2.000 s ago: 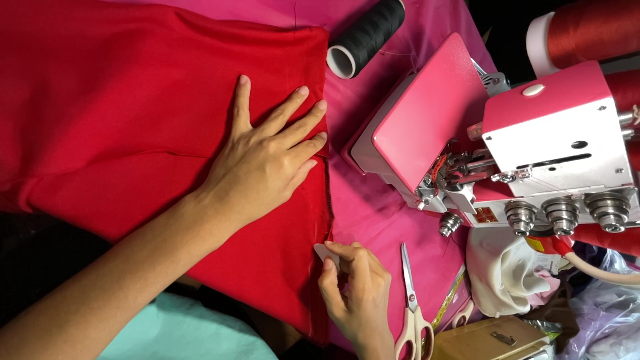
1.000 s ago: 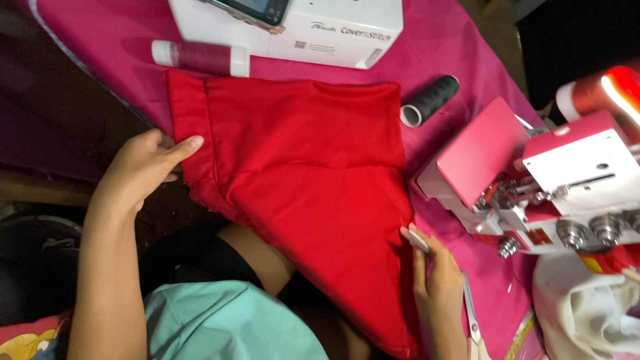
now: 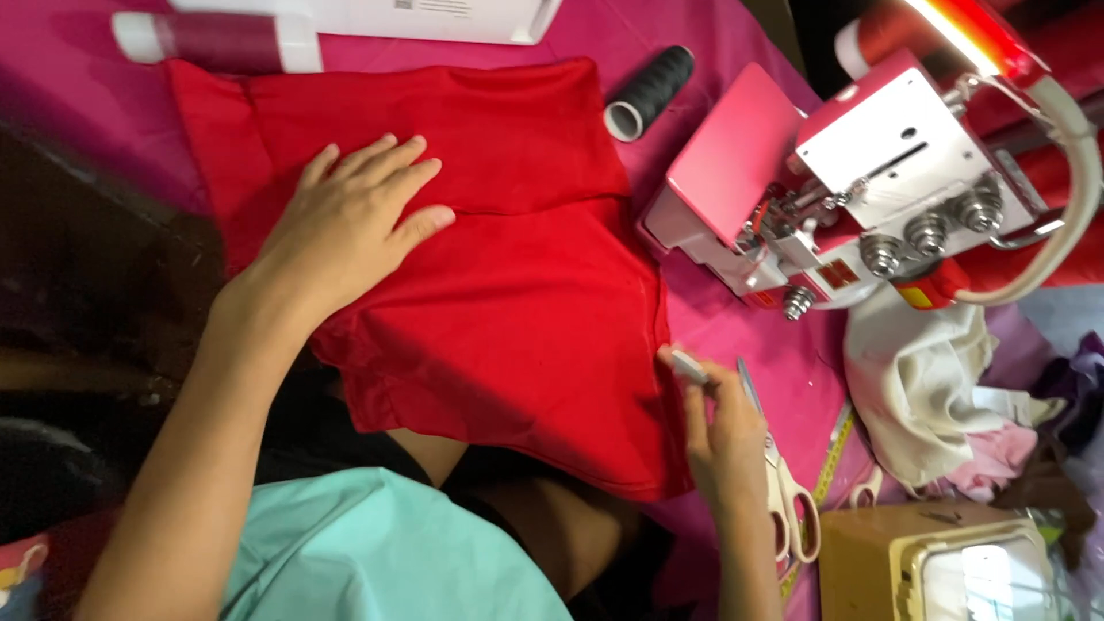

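Observation:
Red fabric (image 3: 517, 285), a sewn piece with a seam across it, lies over the pink-covered table and hangs past its near edge. My left hand (image 3: 358, 211) rests flat on its left part, fingers spread, holding nothing. At the fabric's right edge, my right hand (image 3: 720, 414) pinches a small whitish flat piece (image 3: 689, 366), perhaps tailor's chalk, between thumb and fingers. Scissors with cream handles (image 3: 780, 492) lie just right of that hand, partly hidden by it.
A pink and white serger-type sewing machine (image 3: 888, 172) stands at right, a black thread cone (image 3: 649, 93) beside it. Behind the fabric are a dark red thread spool (image 3: 220, 41) and a white box (image 3: 431, 17). Cream cloth (image 3: 914, 388), a measuring tape (image 3: 832, 457) and a yellowish case (image 3: 936, 552) lie at right.
My left hand has moved from the fabric's left edge, where it was a second ago, onto its surface. My right hand stays by the right edge with the whitish piece. The view has shifted.

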